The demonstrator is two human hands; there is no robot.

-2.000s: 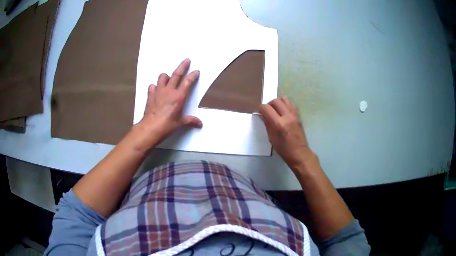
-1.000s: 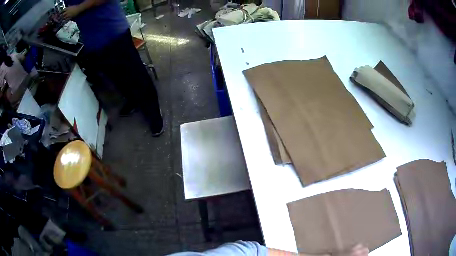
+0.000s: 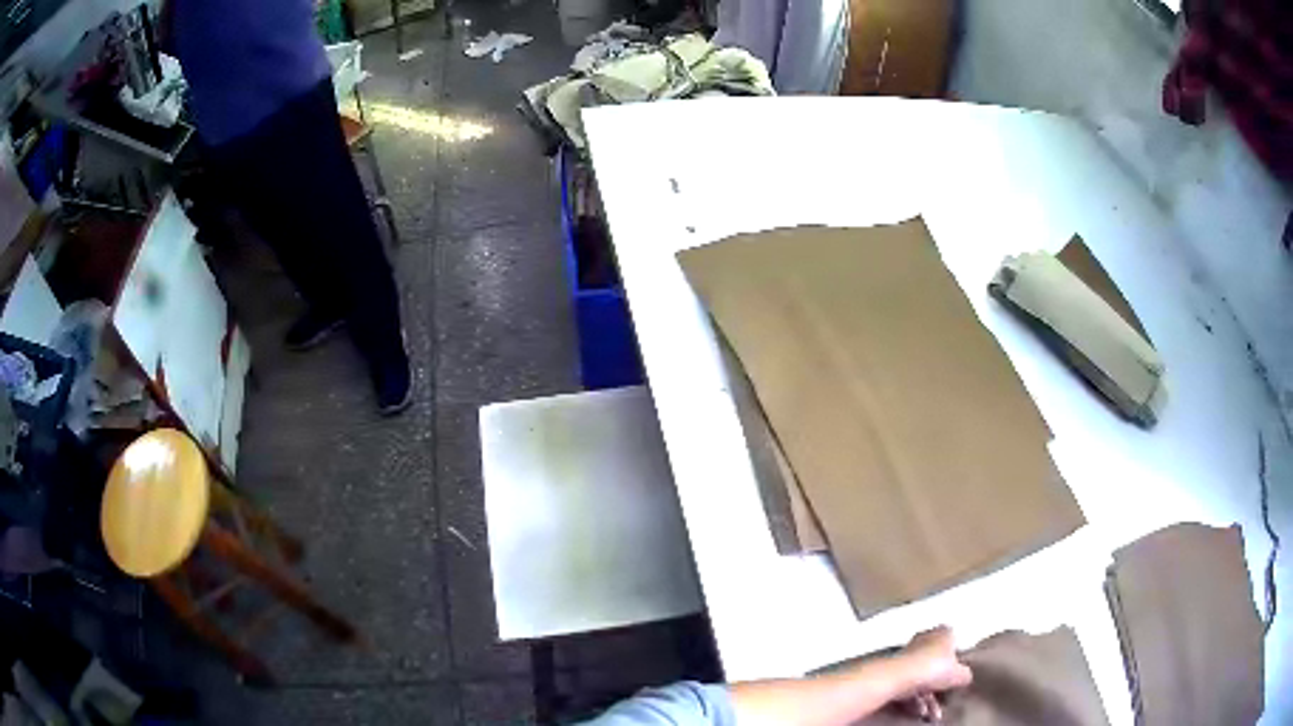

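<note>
A single brown fabric panel [image 3: 1042,681] lies at the bottom edge of the view, partly cut off, its surface rumpled and its top edge curved. My left hand [image 3: 929,671] reaches in from the lower left in a grey sleeve. Its curled fingers grip the panel near its left part; part of the cloth is hidden under the hand and forearm. My right hand is out of the picture. The white card template and the chalk are not in view.
A large stack of brown panels [image 3: 908,411] lies beyond my hand. A tan roll [image 3: 1085,341] rests on darker cloth. More layered brown panels [image 3: 1191,624] lie at right. A white-topped stool [image 3: 589,511], a wooden stool [image 3: 156,504] and a standing person [image 3: 270,156] are left of the table [image 3: 794,156].
The view has swung left from the template to the stacks and floor. My left hand has moved left along the single panel, which was flat and is now rumpled. My right hand has left the view.
</note>
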